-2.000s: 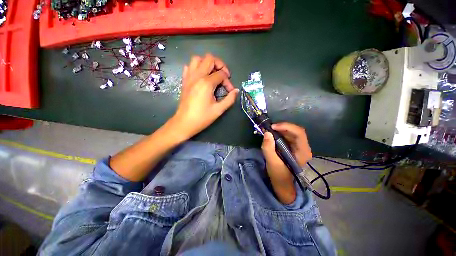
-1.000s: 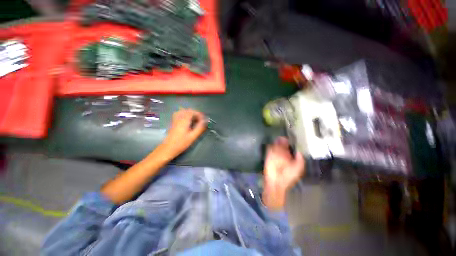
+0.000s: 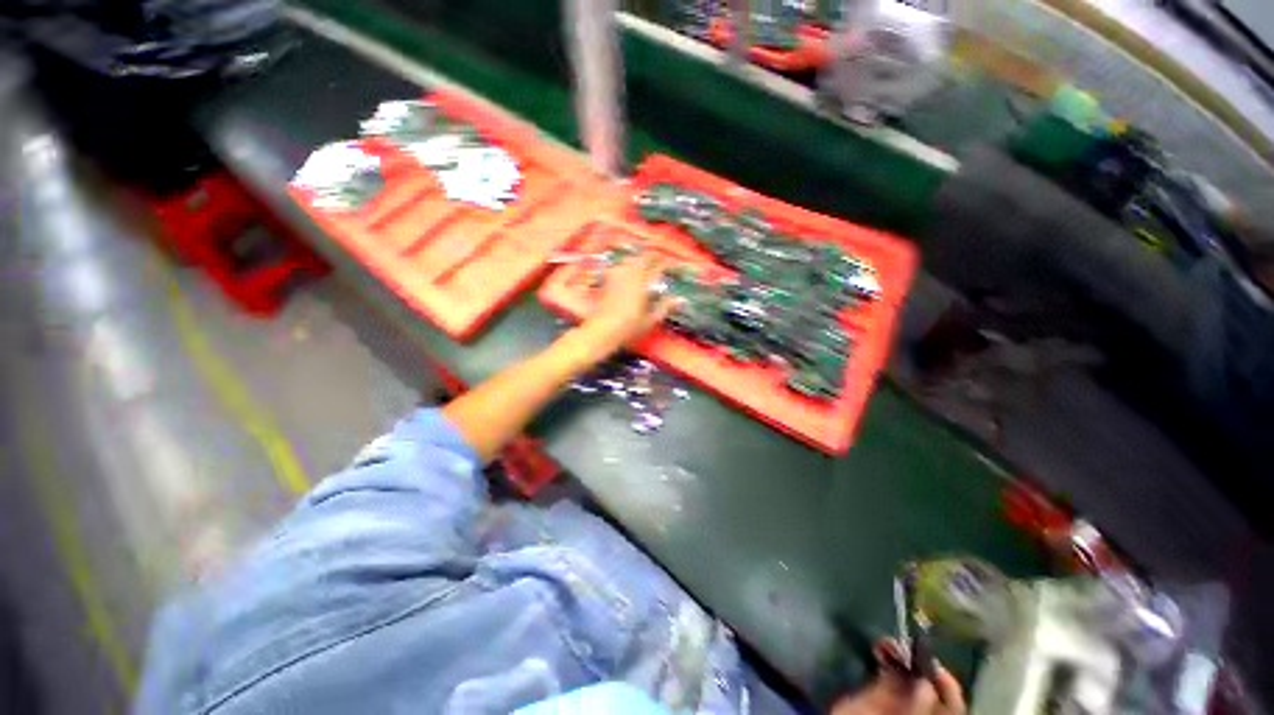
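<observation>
My left hand reaches over the near left part of a red tray that holds a dense pile of dark green circuit boards. Its fingers are at the pile's left edge; blur hides whether they hold anything. My right hand is cut off by the bottom edge, beside the white box. It is closed around a slim dark tool, which looks like the soldering iron, pointing up. Small white connectors with leads lie on the green mat just below the tray.
A second red tray at the left holds pale boards. The white box and yellowish pot are at the lower right. A post stands behind the trays. A red container sits beyond the bench's left side.
The view has swung left towards the trays. My left hand has moved from the mat to the board tray. My right hand is now at the bottom edge, near the white box.
</observation>
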